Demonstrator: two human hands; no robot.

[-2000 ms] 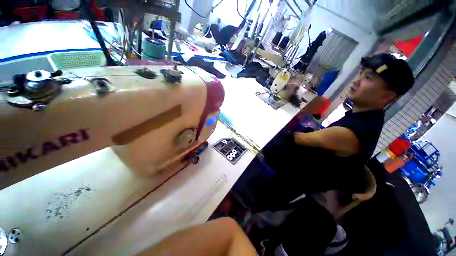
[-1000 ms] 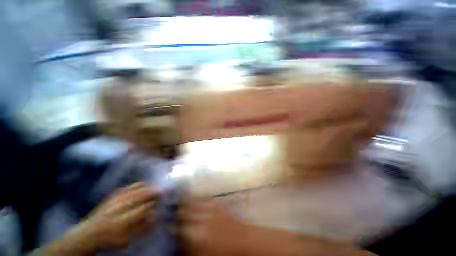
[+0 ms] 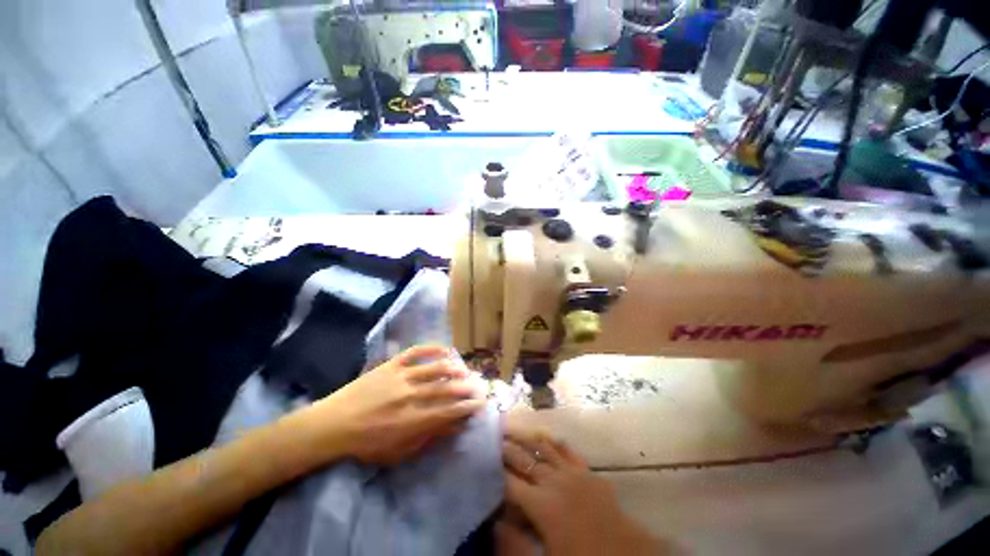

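The black and light grey garment (image 3: 309, 337) lies heaped on the table left of and in front of the sewing machine head (image 3: 516, 288). My left hand (image 3: 407, 407) lies flat on the grey cloth just left of the needle area, fingers together and pointing right. My right hand (image 3: 554, 478) is at the cloth's right edge, below the presser foot area; it is partly blurred, and whether it grips the cloth cannot be told. The needle and presser foot (image 3: 499, 389) are too small and bright to make out clearly.
A pale green basket (image 3: 668, 163) with a pink item stands behind the machine. Another sewing machine (image 3: 407, 43) is on the far table. A white covered partition (image 3: 76, 109) is at the left. A small black plate (image 3: 939, 456) lies at the right.
The view has swung from the machine's right end and a seated person to the needle end and the garment. Both hands are now in view at the cloth near the needle.
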